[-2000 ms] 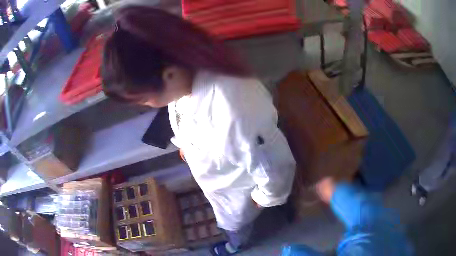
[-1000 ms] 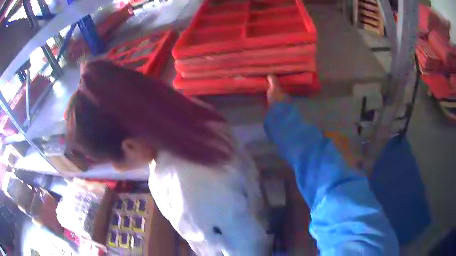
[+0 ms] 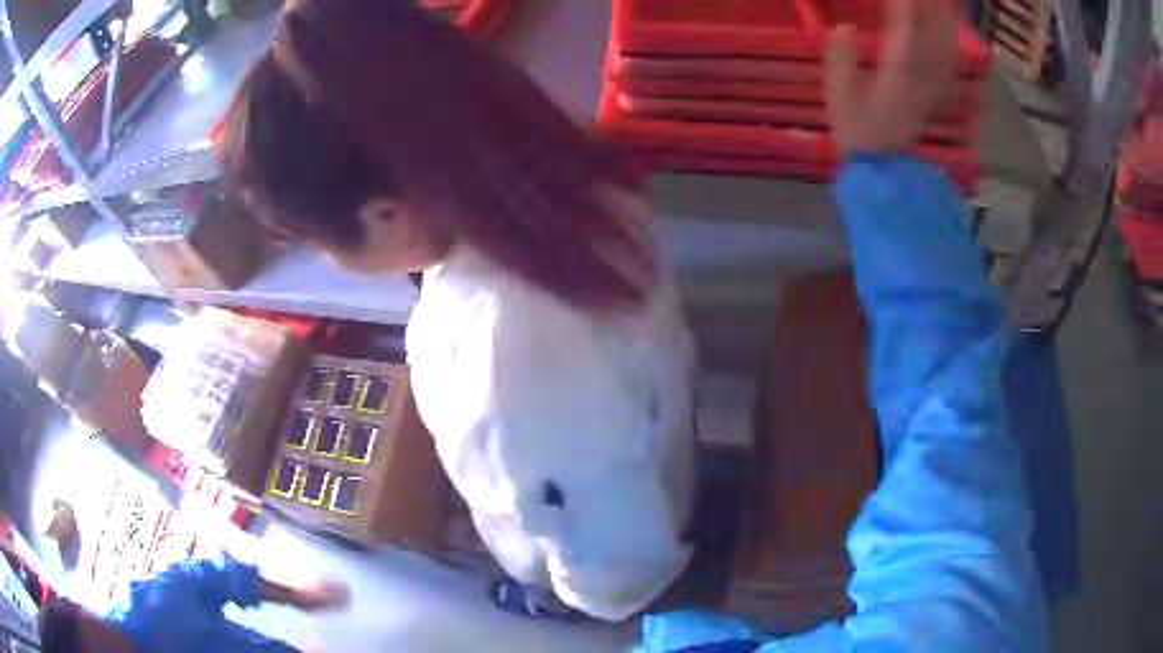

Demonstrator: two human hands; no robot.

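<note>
A stack of several red compartment trays (image 3: 727,96) lies on a grey shelf at the top, its upper part cut off by the frame edge. My right hand (image 3: 893,83) is raised in front of the right part of the stack, with thumb and fingers spread. It is blurred, and whether it touches the trays cannot be told. Nothing is seen held in it. The bright blue sleeve runs down to the bottom right. A bit of blue sleeve shows at the bottom centre, but my left hand is out of the picture.
A person in white (image 3: 548,421) stands close, bending left. Another person's blue sleeve (image 3: 191,606) is at bottom left. An open carton (image 3: 395,447) with dark yellow-edged modules and a stack of clear plastic trays (image 3: 211,383) are at left. A grey post (image 3: 1084,166) stands right.
The view has shifted and the tray stack sits further right. My right hand has gone from the stack's lower front edge to higher, with fingers spread. Another person's blue sleeve has appeared bottom left.
</note>
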